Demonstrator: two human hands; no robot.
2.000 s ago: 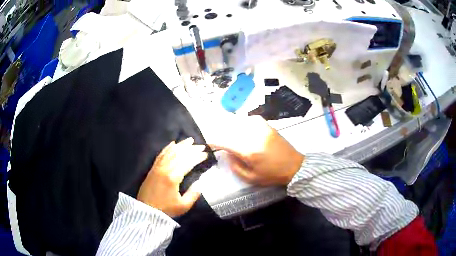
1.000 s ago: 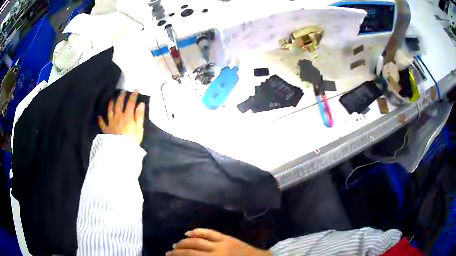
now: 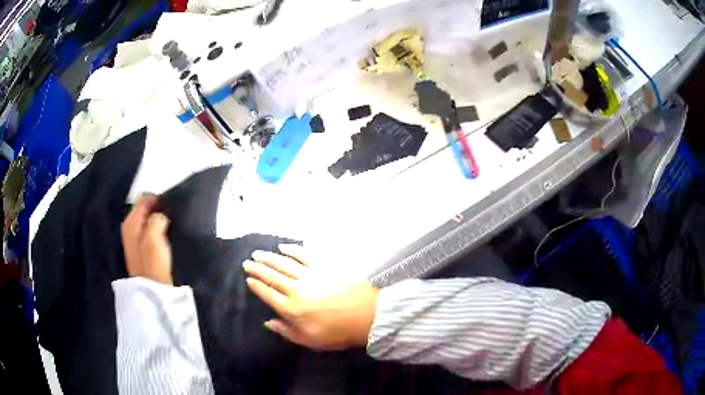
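Observation:
A large black garment piece (image 3: 85, 254) lies over the left of the white table and hangs over the front edge. My left hand (image 3: 148, 241) is at its upper part, fingertips at the cloth; whether it grips the cloth is unclear. My right hand (image 3: 321, 301) lies flat on the cloth near the table's front edge, fingers apart, pointing left. The presser foot and needle area (image 3: 259, 129) is above the cloth, with a blue plate (image 3: 284, 148) beside it. No cloth shows under the foot.
Black labels (image 3: 383, 143) are piled right of the blue plate. Pink-and-blue snips (image 3: 462, 153) lie beside them. A brass-coloured lump (image 3: 396, 52) is against the machine. A clear scrap tub (image 3: 580, 85) stands right. A ruler strip (image 3: 495, 197) runs along the edge; a plastic bag (image 3: 657, 166) hangs there.
The view has shifted. My right hand has moved up from the lower edge onto the cloth near the table edge. My left hand has moved lower and left, and the cloth between them has shifted.

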